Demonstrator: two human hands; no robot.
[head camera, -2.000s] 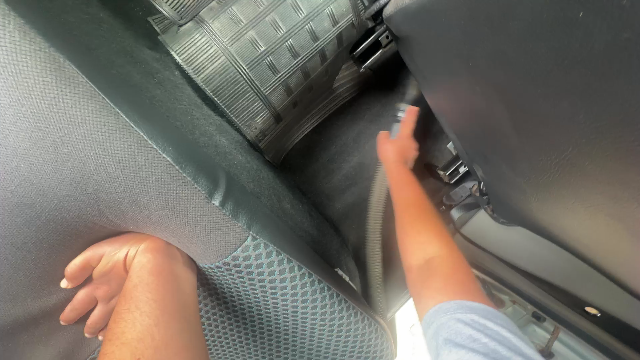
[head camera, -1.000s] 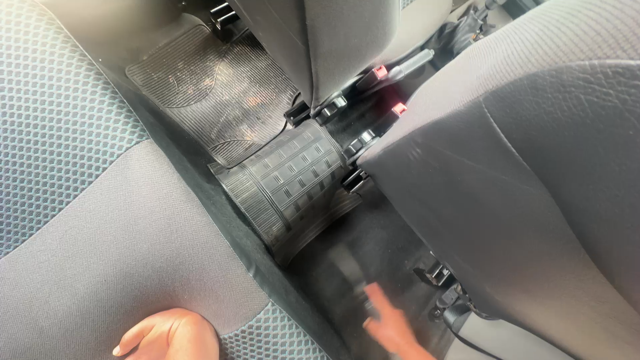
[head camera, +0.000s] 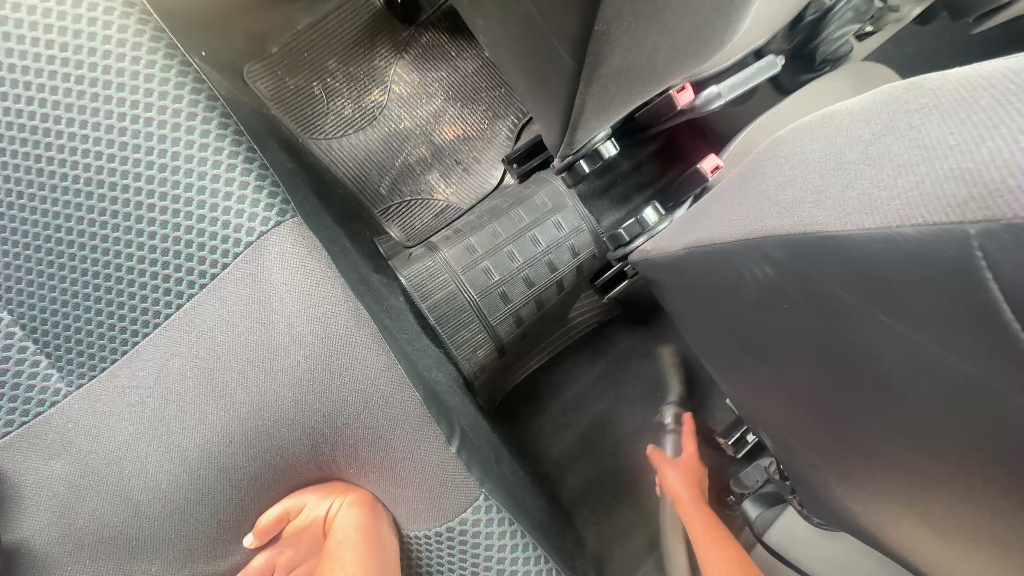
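Note:
My right hand is closed around a vacuum cleaner hose at its tube end, low on the right. The nozzle points up the view over the dark floor carpet, near the base of a front seat; hand and nozzle are slightly blurred. The ribbed hose runs down past my wrist. My left hand rests on the grey fabric rear seat at the bottom, fingers bent and apart, with nothing in it.
A folded black rubber mat lies over the floor hump, beside a dusty ribbed mat. Two front seats with red buckles border the footwell. A seat rail end stands right of my right hand.
The view has swung to take in the dusty mat and both front seats. My right hand still holds the hose, its nozzle over the carpet. My left hand stays on the seat.

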